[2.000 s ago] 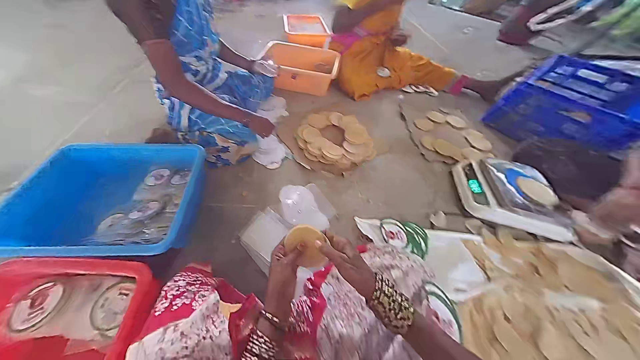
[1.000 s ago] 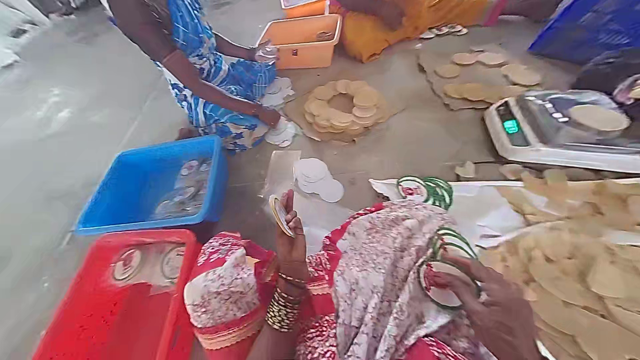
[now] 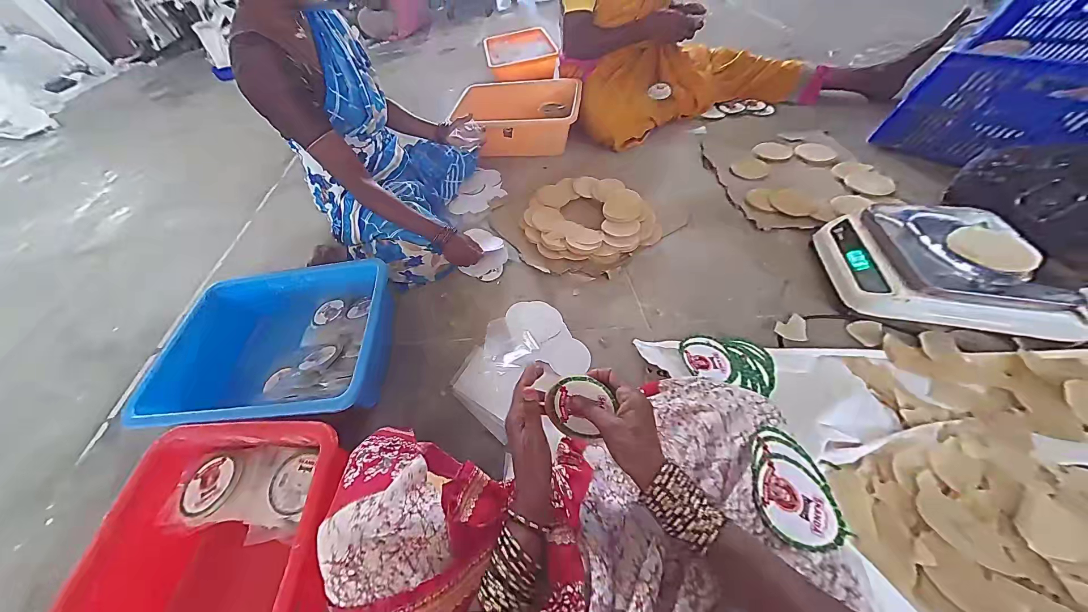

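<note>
Between my two hands, in front of my lap, is a round printed label (image 3: 581, 406) with a green rim; whether discs lie beneath it I cannot tell. My left hand (image 3: 529, 425) grips its left edge, and my right hand (image 3: 627, 425) holds its right side, thumb across its face. Just beyond them lie white paper discs (image 3: 544, 336) on clear plastic bags (image 3: 484, 382). A fanned stack of green-rimmed labels (image 3: 795, 493) rests on my right thigh, and another stack (image 3: 729, 361) lies beyond my knee.
To my left stand a blue tub (image 3: 255, 340) and a red tub (image 3: 204, 527) with packed discs. Flat tan discs (image 3: 977, 501) spread at right, near a digital scale (image 3: 960, 263). Ahead, a ring of discs (image 3: 591, 221) lies on cardboard beside a seated person; another person sits farther back.
My hands were apart one second ago, the left holding discs upright and the right at the labels on my thigh. Now they meet, with a label between them.
</note>
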